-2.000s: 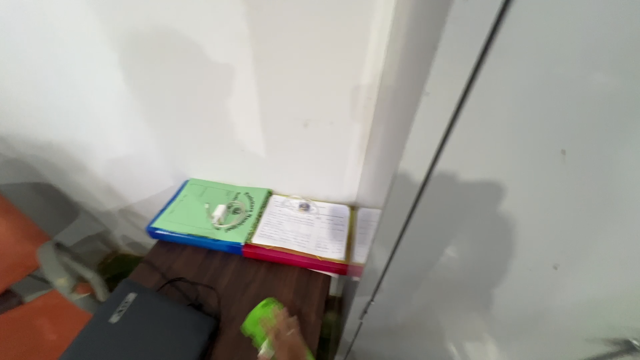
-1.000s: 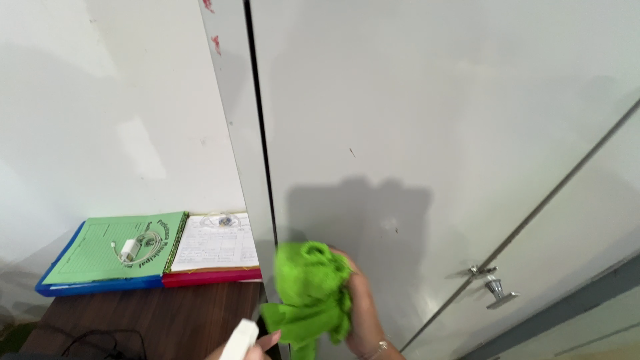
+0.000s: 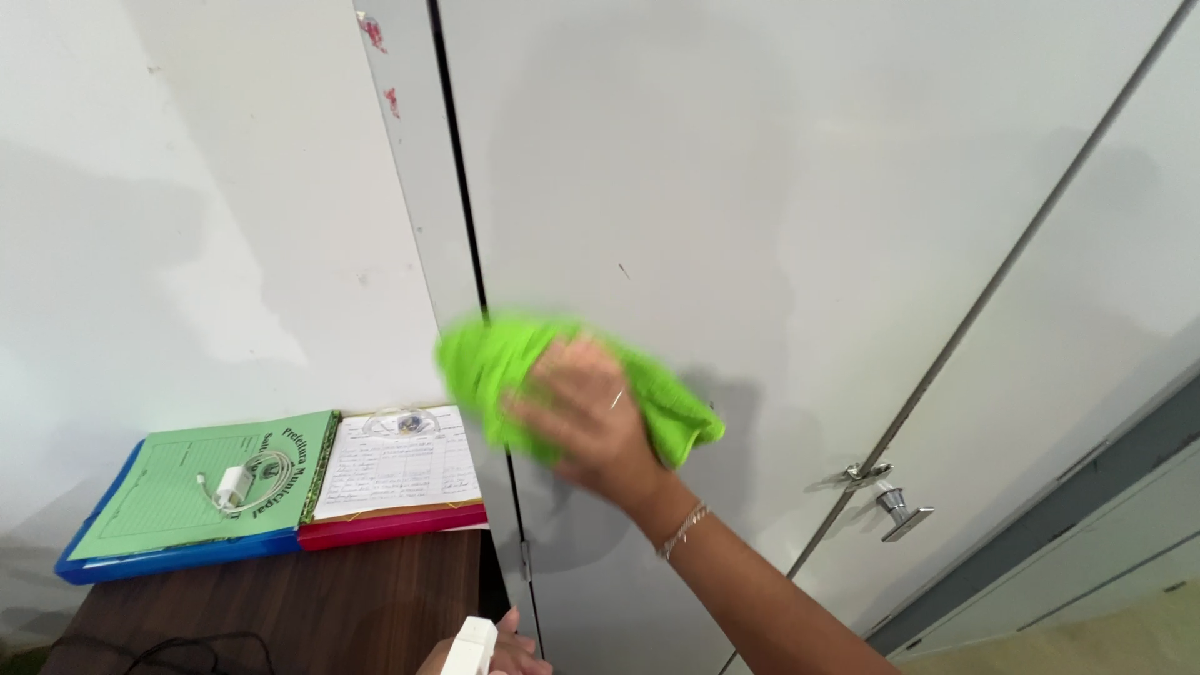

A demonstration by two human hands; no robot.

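Observation:
My right hand (image 3: 586,412), with a bracelet at the wrist, presses a bright green cloth (image 3: 670,403) to the left edge of a light grey cabinet door (image 3: 750,234). Hand and cloth are blurred. At the bottom edge, my left hand (image 3: 511,652) is wrapped round a white object (image 3: 472,645) that looks like the top of a spray bottle; the rest of it is out of view. A metal handle (image 3: 902,514) sits on the cabinet to the right.
On a dark wooden table (image 3: 281,609) lie a blue folder (image 3: 178,560) with green paper and a white charger (image 3: 234,487), and a red folder (image 3: 394,527) with a written sheet. A black cable (image 3: 202,642) is nearer. The white wall (image 3: 234,234) rises behind.
The right hand and the green cloth have moved up and are now spread against the cabinet door. The view has swung right from the table toward the cabinet.

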